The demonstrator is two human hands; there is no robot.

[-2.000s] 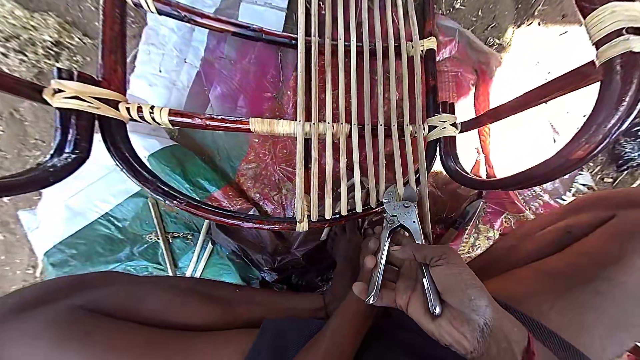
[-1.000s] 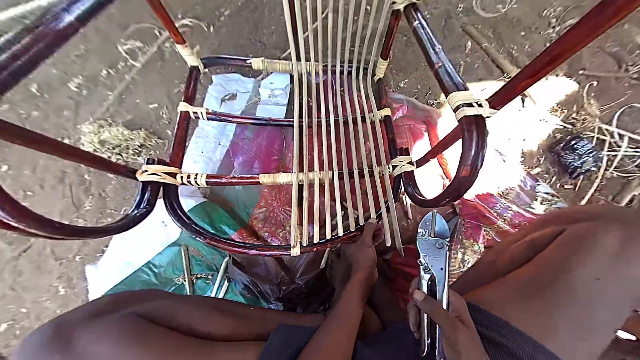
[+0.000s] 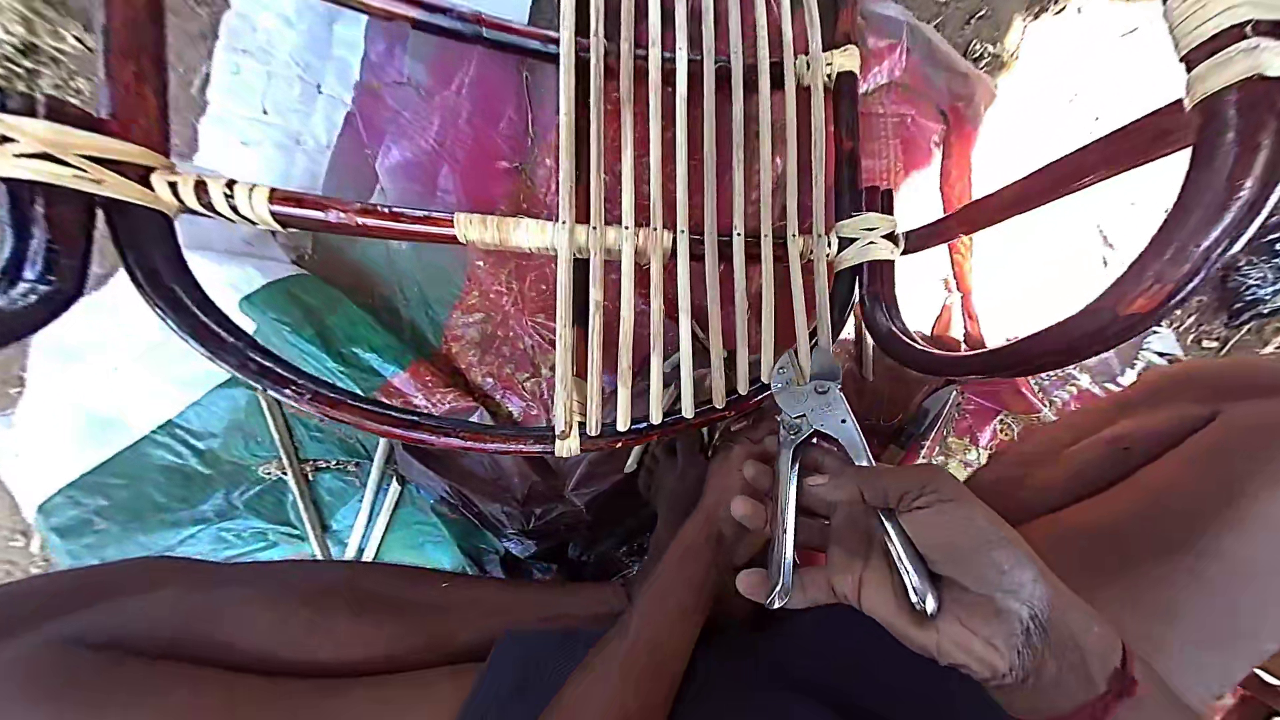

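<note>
Spread handles and all, the metal hand cutter is held in my right hand, at the lower right of the seat. Its jaws are apart around the lower end of a pale cane strip near the rim. My left hand is just left of the cutter, under the seat's front edge; its fingertips are partly hidden, so its grip is unclear. Several parallel cane strips run down over the dark red chair frame, their lower ends uneven at the curved front rail. Pale cane binding wraps the crossbar.
Curved armrest pieces stand at both sides of the seat. Beneath lie green plastic sheeting, with several thin sticks on it, and red and white sheeting. My bare legs flank the work.
Since one second ago, the cutter has moved from beside the seat up to a strip's end, and its handles have spread. The view is now closer to the seat.
</note>
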